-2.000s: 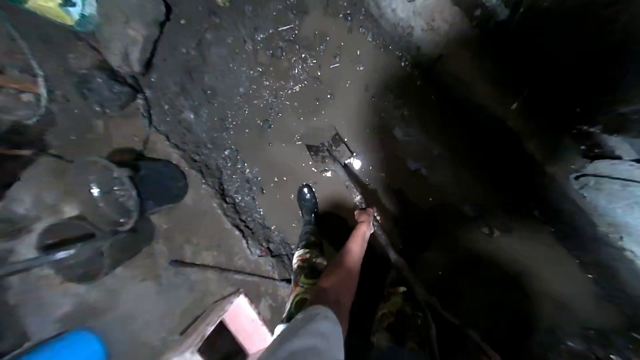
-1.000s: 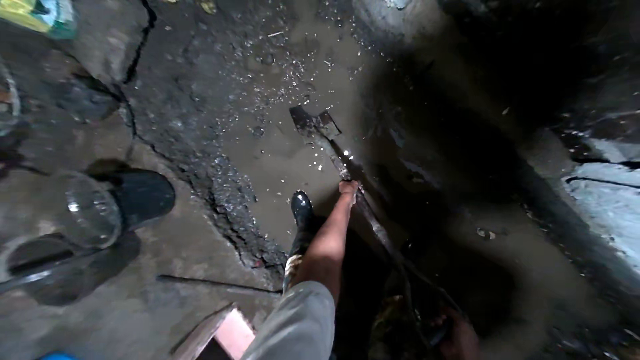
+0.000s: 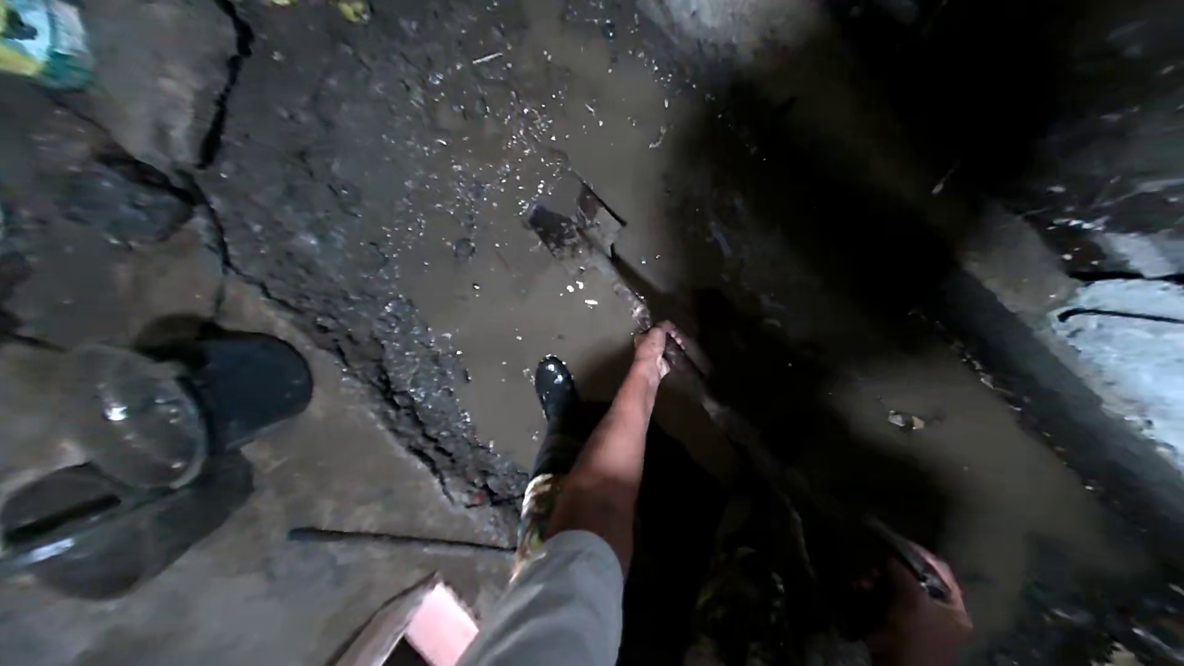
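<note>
My left hand (image 3: 657, 350) is closed around the middle of a shovel's long shaft. The shovel's muddy metal blade (image 3: 575, 224) lies in shallow murky water (image 3: 518, 314), ahead of a black rubber boot (image 3: 555, 384). At the lower right, partly in shadow, my right hand (image 3: 930, 592) grips the rear end of the shovel, where its handle shows faintly. The part of the shaft between my hands runs through deep shadow. A grey sleeve covers my left upper arm.
Broken muddy ground (image 3: 388, 370) edges the water on the left. A black bucket (image 3: 259, 384), a clear plastic container (image 3: 139, 416), a dark rod (image 3: 398, 538) and a pinkish box-like object (image 3: 439, 629) lie on the concrete. A pale slab (image 3: 1124, 342) stands at the right.
My right hand has come into view at the lower right since two seconds ago, on the shovel's rear end. My left hand stays on the shaft. The view has shifted somewhat.
</note>
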